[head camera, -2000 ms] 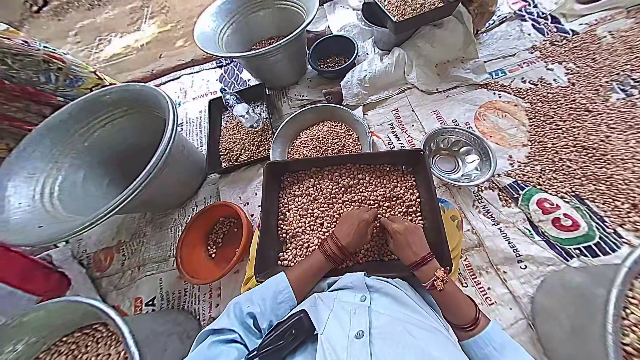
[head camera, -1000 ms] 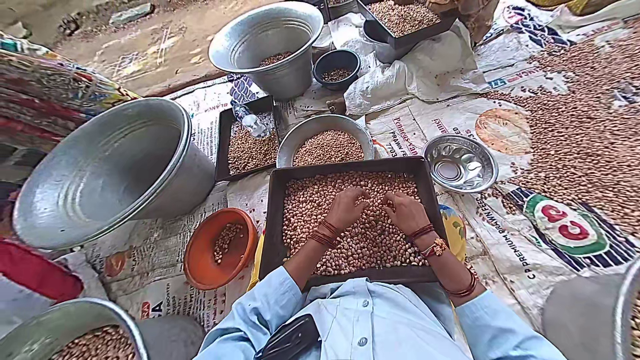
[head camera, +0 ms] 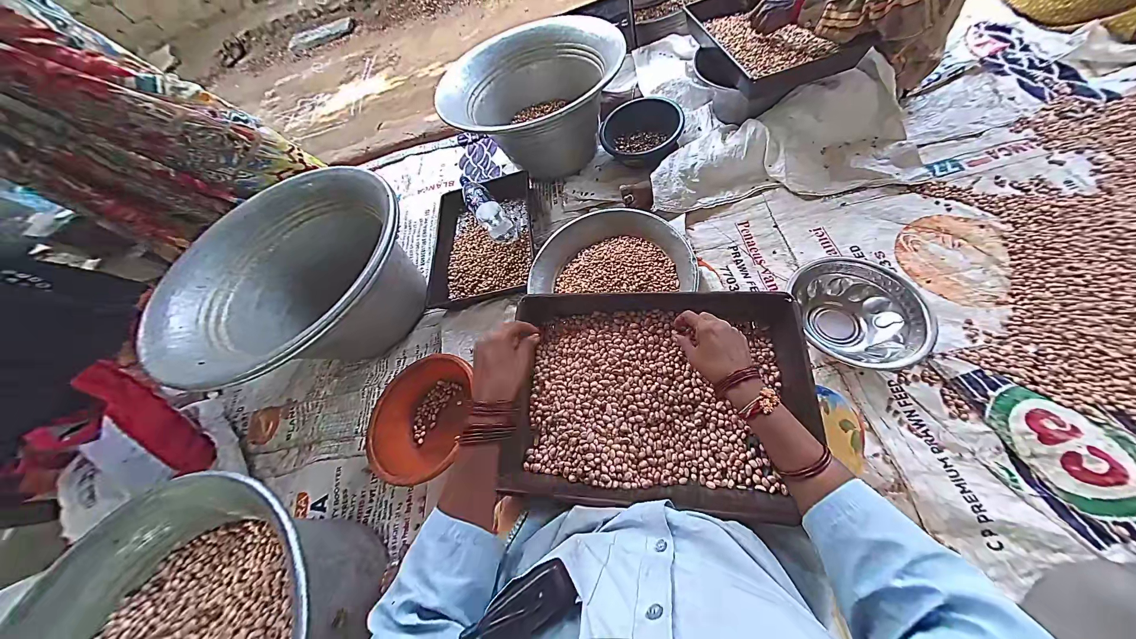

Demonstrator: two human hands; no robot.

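Observation:
A dark rectangular tray [head camera: 790,399] full of brownish nuts or seeds [head camera: 639,408] lies in front of my body. Over the tray's left rim is my left hand [head camera: 503,359], its fingers bent; whether it holds a nut cannot be seen. My right hand [head camera: 713,344] rests on the nuts near the far side, thumb and fingertips close together, their contents hidden. An orange bowl [head camera: 390,426] with a few nuts stands left of the tray, near my left wrist. Just beyond the tray is a round metal basin [head camera: 559,244] heaped with smaller-looking nuts.
Large metal pots stand at left [head camera: 382,257], lower left [head camera: 293,568] and far centre [head camera: 568,106]. A smaller dark tray [head camera: 439,257] carries a plastic bottle [head camera: 493,217]. A shiny metal bowl [head camera: 923,328] and spread nuts [head camera: 1074,293] lie right. Another person's hand [head camera: 777,13] is at a far tray.
My left hand has moved left, from over the nuts to the tray's left rim. My right hand stays over the nuts, and the hands are now farther apart.

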